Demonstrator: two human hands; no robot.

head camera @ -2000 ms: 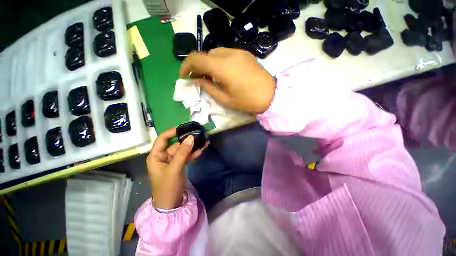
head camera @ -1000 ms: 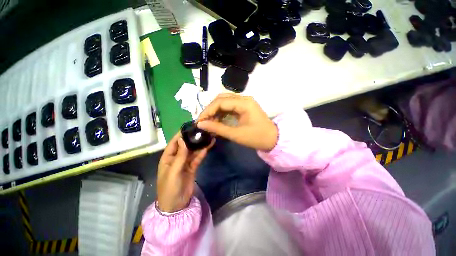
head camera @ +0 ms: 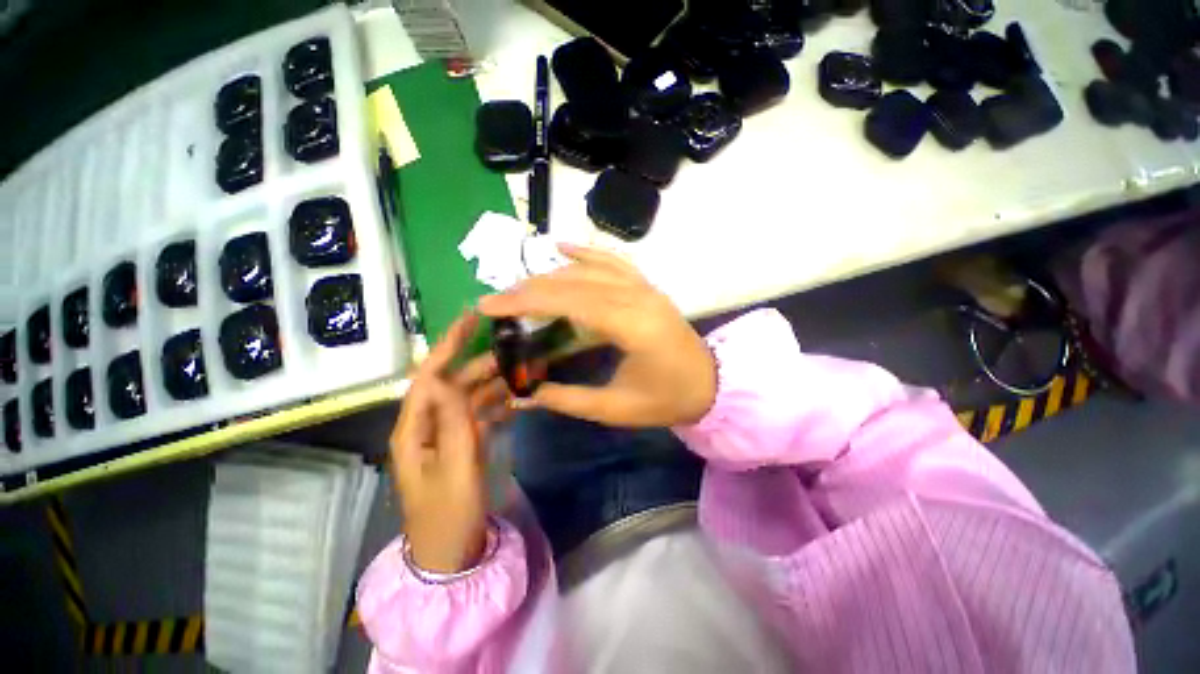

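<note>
A glossy black case (head camera: 519, 358) with a reddish glint is held on edge between the thumb and fingers of my right hand (head camera: 612, 340), just off the bench's front edge. My left hand (head camera: 448, 441) is beside it on the left, slightly blurred, fingers apart; its fingertips are close to the case, and contact is hard to tell. A crumpled white wipe (head camera: 498, 250) lies on the green mat (head camera: 441, 198), partly behind my right hand. The white tray (head camera: 375, 283) at left holds rows of black cases.
Loose black cases (head camera: 623, 203) are piled on the white bench (head camera: 803, 217). A black pen (head camera: 540, 145) and a yellow note (head camera: 392, 125) lie nearer the tray. White ribbed trays (head camera: 276, 560) stand below the bench. Another person's pink sleeve (head camera: 1138, 310) is at the right edge.
My right hand came from the wipe to the case, leaving the wipe on the mat. The case has turned on edge into my right fingers, and my left fingers have spread from around it.
</note>
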